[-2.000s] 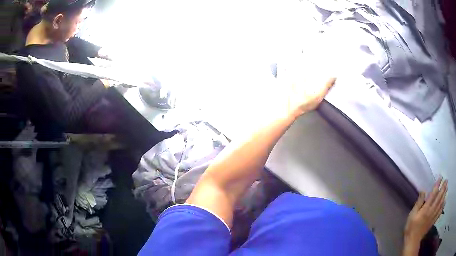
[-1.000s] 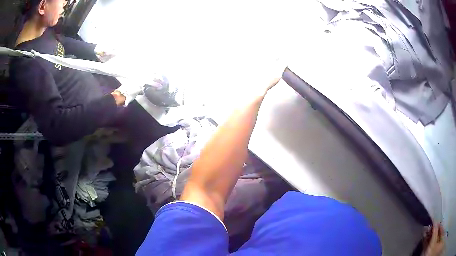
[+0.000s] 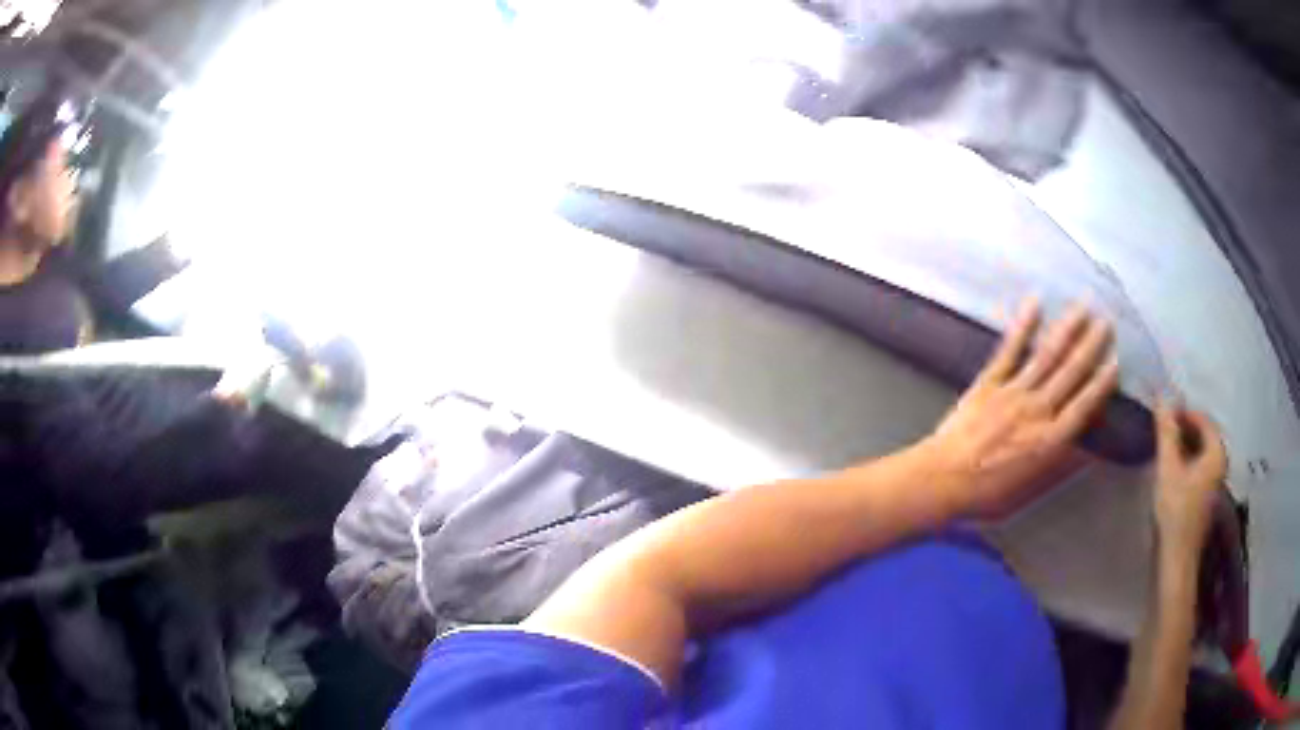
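A long, narrow, dark grey-purple padded form (image 3: 798, 268) lies across the pale pressing table (image 3: 741, 364), its rounded left end near the glare. A light grey garment piece (image 3: 912, 200) lies along its far side. My left hand (image 3: 1029, 414) lies with fingers spread over the form near its right end, palm down. My right hand (image 3: 1186, 445) is at the form's right end beside it, fingers bent at the edge of the cloth; whether they pinch the cloth is too blurred to tell.
A crumpled grey heap (image 3: 998, 93) lies at the far side. A grey cloth bundle (image 3: 485, 521) with a pale cord is below the table edge at left. A person (image 3: 43, 243) is at far left under bright glare. A red sleeve (image 3: 1257, 682) shows at lower right.
The view has turned to the right. My left hand has moved from the form's far left end to near its right end. My right hand is now more fully in view.
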